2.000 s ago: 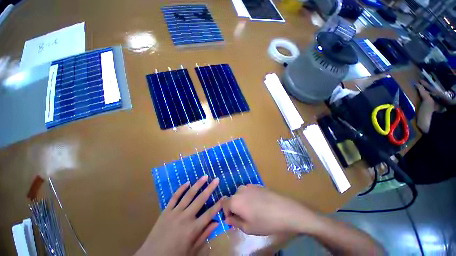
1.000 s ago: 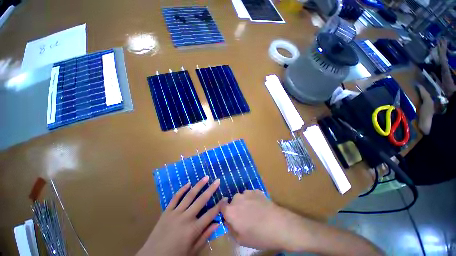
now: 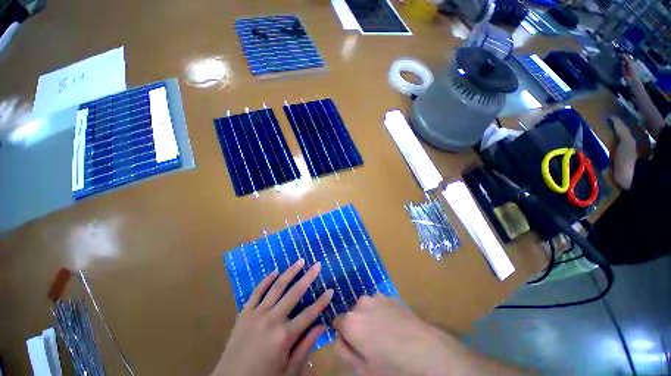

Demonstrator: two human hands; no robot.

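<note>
A bright blue solar cell panel [image 3: 313, 246] with pale parallel lines lies on the table in front of me. Thin ribbon ends stick out past its far edge. My left hand [image 3: 276, 319] lies on its near left part with fingers spread, palm down, holding nothing. My right hand [image 3: 382, 330] rests on the near right part, its fingers curled down beside the left fingertips. The fingertips are hidden, so I cannot tell whether they pinch anything.
Two dark solar cells [image 3: 256, 151] lie beyond the panel. Right: short ribbons [image 3: 434, 228], white strips [image 3: 478, 231], a grey canister [image 3: 460, 103], scissors [image 3: 568, 175]. Left: a ribbon bundle [image 3: 79, 334] and a panel with white edge strips [image 3: 121, 139]. Another person's arm [image 3: 624, 158] is at right.
My right hand has moved slightly right and toward me along the panel. My left hand has stayed nearly in place. The view has shifted slightly.
</note>
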